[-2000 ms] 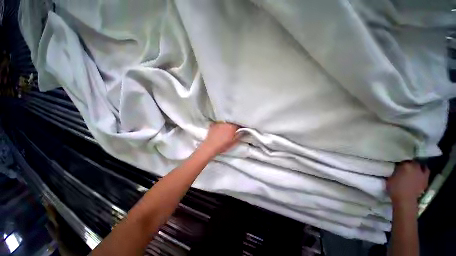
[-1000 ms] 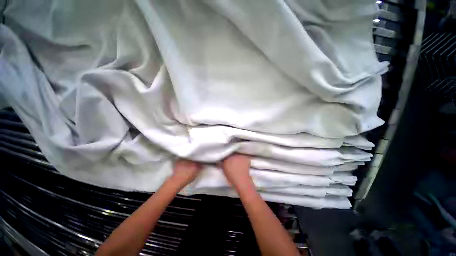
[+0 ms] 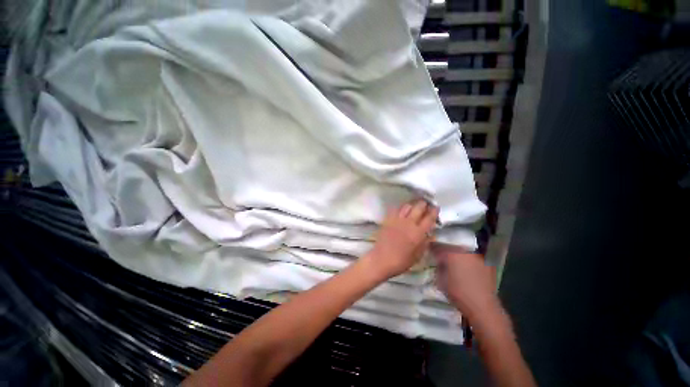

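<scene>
A large pale grey-white fabric (image 3: 257,143) lies rumpled over the frame. Its near part is stacked in several narrow pleats (image 3: 333,253) running towards the right edge. My left hand (image 3: 406,234) lies on the pleats near their right ends, fingers bent over the top fold; whether it grips cloth cannot be told. My right hand (image 3: 458,273) is just right of it and lower, at the pleat ends. It is blurred, and its fingertips are hidden against the cloth.
Dark metal slats (image 3: 151,317) show at the near left under the cloth. Paler slats (image 3: 473,72) show at the right, beside the frame edge rail (image 3: 517,143). Dark floor (image 3: 567,189) lies beyond the rail, with a thin wire rack (image 3: 658,94) at the far right.
Both hands have moved right along the pleats, from their middle to the right ends. The view has shifted, showing more rail and floor. The upper fabric lies much the same.
</scene>
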